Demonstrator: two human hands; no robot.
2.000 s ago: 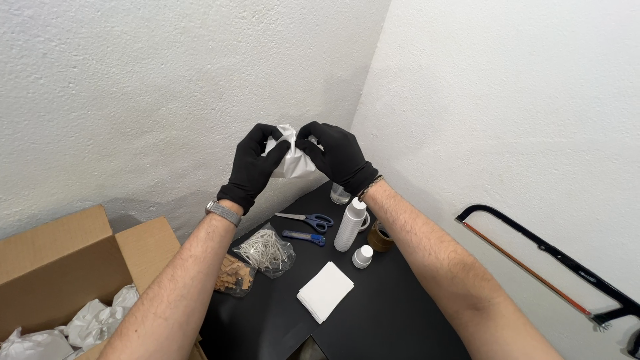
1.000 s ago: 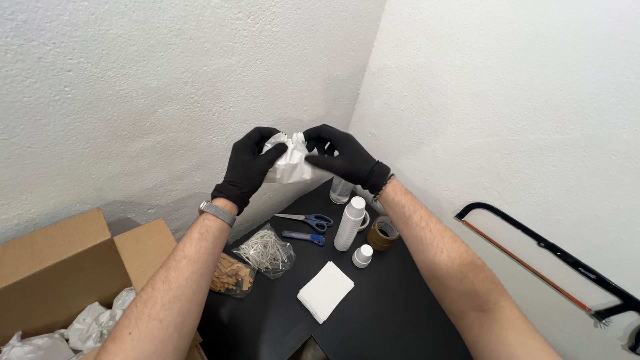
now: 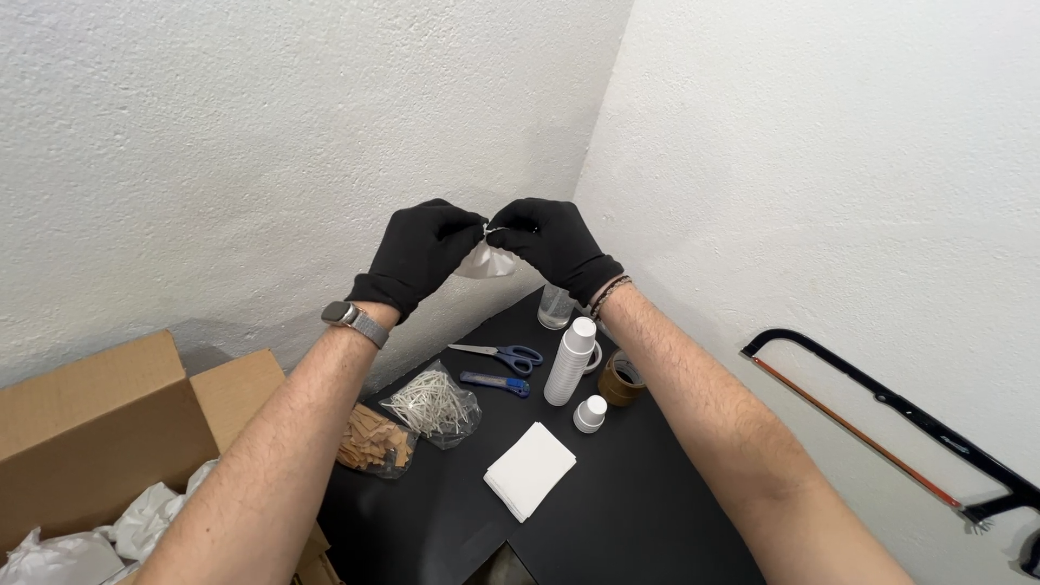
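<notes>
Both hands wear black gloves and meet above the back of the black table. My left hand (image 3: 426,248) pinches the gathered top of a white paper bundle (image 3: 487,262) from the left. My right hand (image 3: 552,244) pinches the same top from the right, fingertips almost touching the left ones. A thin whitish strand shows between the fingers. The bundle hangs below them, and what it wraps is hidden. Under the hands stand a clear cup (image 3: 555,307) and a tall stack of white cups (image 3: 570,361). A stack of white paper sheets (image 3: 530,471) lies nearer.
Scissors (image 3: 516,357), a blue utility knife (image 3: 496,383), a bag of white twist ties (image 3: 435,405), a bag of brown strips (image 3: 374,439), a short cup stack (image 3: 590,414) and brown tape (image 3: 621,380) lie about. A cardboard box (image 3: 97,422) stands left; a hacksaw (image 3: 886,398) hangs right.
The paper bundle's top, loosely bunched before, is now drawn into a narrow neck. My right hand has moved from the bundle's side to its top, close to my left fingertips.
</notes>
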